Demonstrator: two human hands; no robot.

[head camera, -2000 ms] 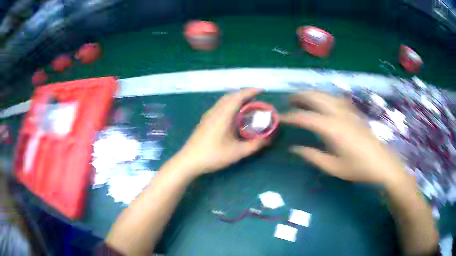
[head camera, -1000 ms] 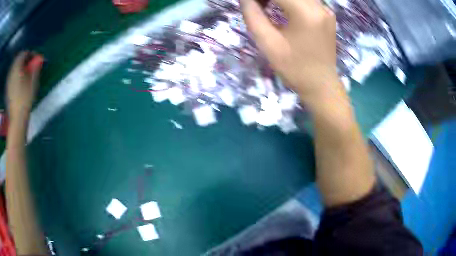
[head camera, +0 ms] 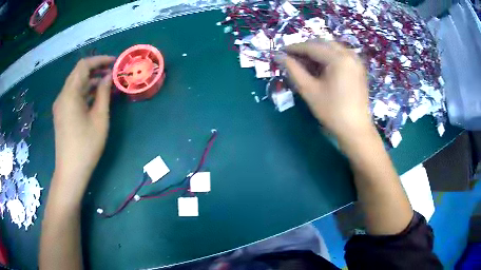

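A round red plastic housing (head camera: 139,71) with spokes and a small hub inside sits at the upper left, its open side up. My left hand (head camera: 84,108) is just left of it, fingers apart, fingertips at its rim; the rim shows unobstructed. My right hand (head camera: 329,87) is blurred at the near left edge of a tangled pile of wired white pads (head camera: 398,68). Its thumb and forefinger are close together over the wires; whether they hold one is unclear. Three white square pads (head camera: 200,182) with dark red and black wires lie on the bench in front of me.
Silvery toothed discs (head camera: 18,198) lie loose at the left edge. A worn white rail (head camera: 100,26) curves across the back, with another red housing (head camera: 44,16) on the green belt beyond. White foam (head camera: 418,192) and cartons are beyond the bench's right edge.
The view has swung back left. My left hand, earlier far out at the left edge with something red, is now beside the housing on the bench. My right hand has moved to the pile's near left edge.
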